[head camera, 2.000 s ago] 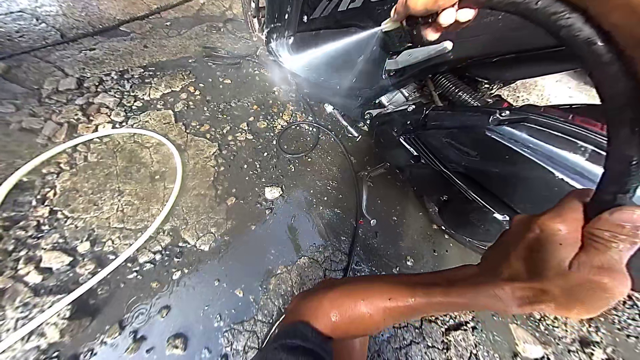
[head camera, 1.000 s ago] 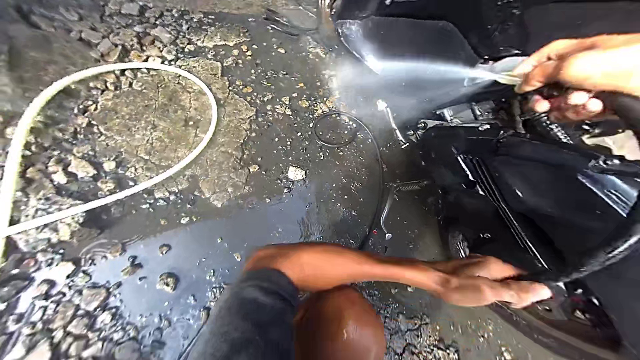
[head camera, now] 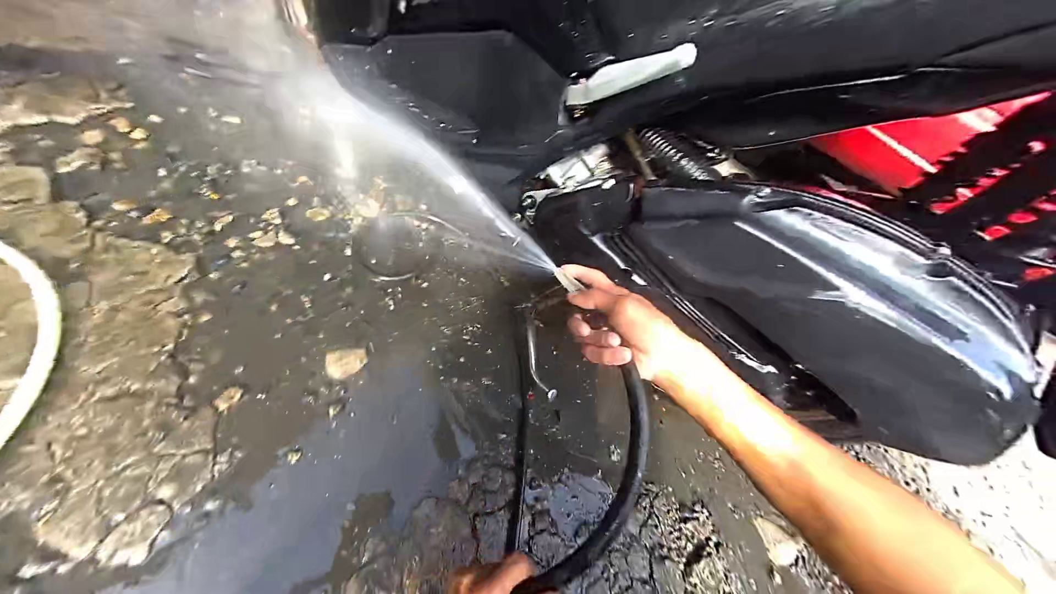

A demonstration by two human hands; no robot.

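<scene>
My right hand (head camera: 615, 318) grips the nozzle end (head camera: 569, 279) of a black hose (head camera: 634, 445). A fan of water sprays from it toward the upper left, past the lower body of a black scooter (head camera: 470, 91). At the bottom edge, my left hand (head camera: 493, 575) is partly cut off and closed around the lower part of the same hose. The scooter's wet black engine-side cover (head camera: 817, 305) lies to the right of my right hand, with a coil spring (head camera: 676, 153) above it. Just left of my right hand, a bent metal lever or stand (head camera: 536, 359) shows near the ground.
A pale hose (head camera: 37, 338) curves over broken concrete (head camera: 124, 330) at the left edge. Puddled water (head camera: 322, 487) and loose stones, one of them a pale stone (head camera: 345, 363), cover the wet ground. A thin black cable or hose (head camera: 520, 454) runs down the middle. Red parts (head camera: 924, 144) show at the right.
My right hand has moved down from the scooter's body to beside the engine-side cover. The spray now slants toward the upper left. My left hand has dropped to the bottom edge.
</scene>
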